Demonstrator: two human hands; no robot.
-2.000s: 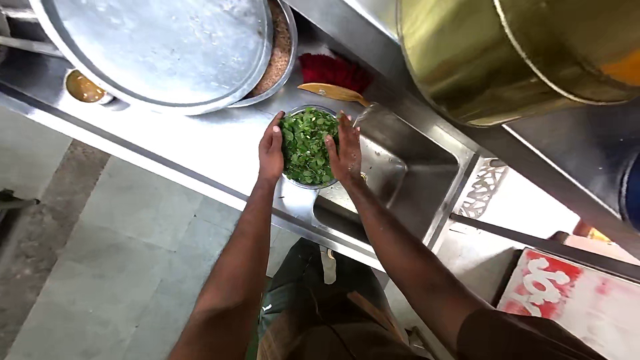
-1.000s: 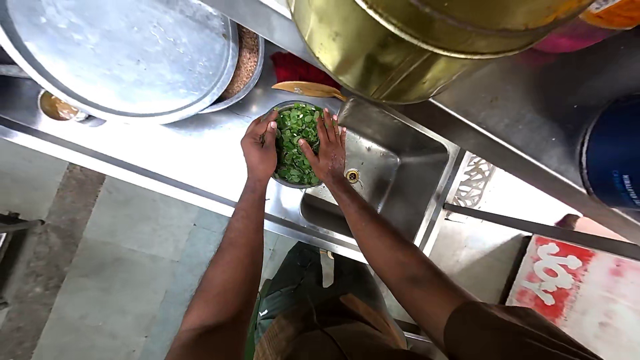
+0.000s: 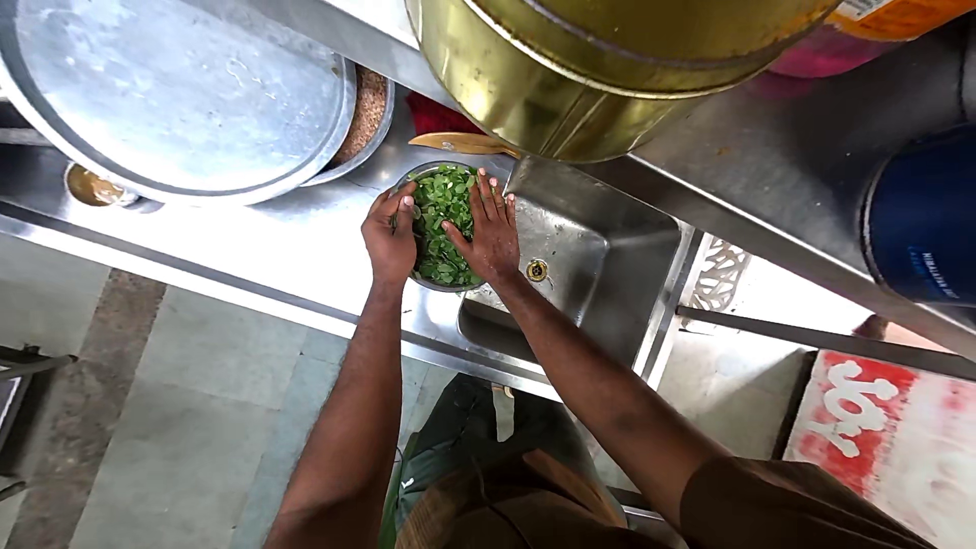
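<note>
A round metal bowl (image 3: 446, 289) heaped with chopped green leaves (image 3: 442, 229) stands on the steel counter, at the left edge of the sink. My left hand (image 3: 391, 232) is at the bowl's left side, its thumb and fingertips at the leaves near the rim; whether it pinches any is not clear. Flat over the right side of the bowl lies my right hand (image 3: 490, 229), fingers extended and thumb on the leaves. Part of the bowl's right rim is hidden under it.
The steel sink (image 3: 633, 267) with its drain (image 3: 537, 269) adjoins the bowl. Beyond lie a wooden-backed brush (image 3: 457, 142) and a large golden tin (image 3: 564, 114) on a raised shelf. A big metal lid (image 3: 183, 91) partly covers a pan of brown grains (image 3: 366, 114). A small cup (image 3: 95, 187) is at left.
My left hand's fingers have bent inward over the rim, where they lay straighter along the bowl's side before. My right hand remains on the leaves. The view has shifted somewhat.
</note>
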